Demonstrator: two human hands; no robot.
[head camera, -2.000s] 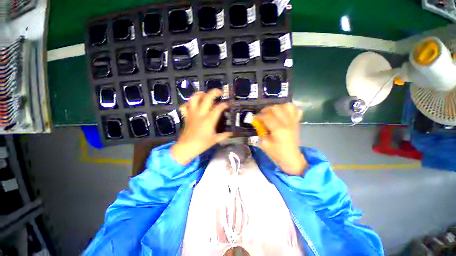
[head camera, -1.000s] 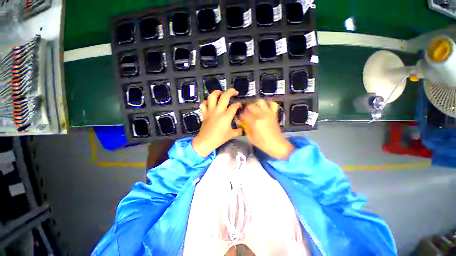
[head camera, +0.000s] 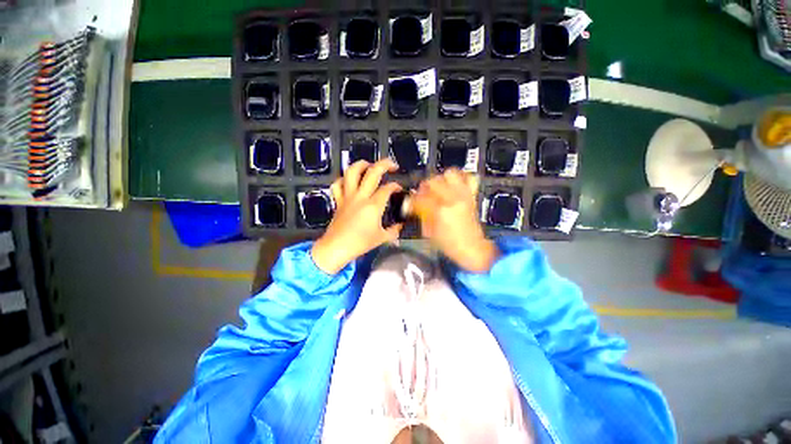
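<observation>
A black foam tray (head camera: 333, 121) with rows of pockets lies on the green bench. Black rounded-square display modules (head camera: 506, 156) sit in the pockets, many with white label tabs at their right. My left hand (head camera: 357, 212) is over the front row, thumb and fingers spread around a module (head camera: 395, 209) near the tray's front edge. My right hand (head camera: 447, 212) is just right of it, blurred, fingers curled, fingertips at the module's right side. A small pale-yellow spot shows at the right fingertips; what it is cannot be told. The hands hide some pockets.
Cable assemblies (head camera: 39, 121) lie in a pale tray at the left. A white disc (head camera: 683, 162), a small clear bottle (head camera: 665, 211) and a fan (head camera: 770, 195) stand at the right. A blue bin (head camera: 204, 223) and a red object (head camera: 689, 270) are below the bench edge.
The tray and bench have shifted right in the picture. My right hand has moved from a module farther right in the front row to beside my left hand. The yellow-orange tool seen earlier is now mostly hidden.
</observation>
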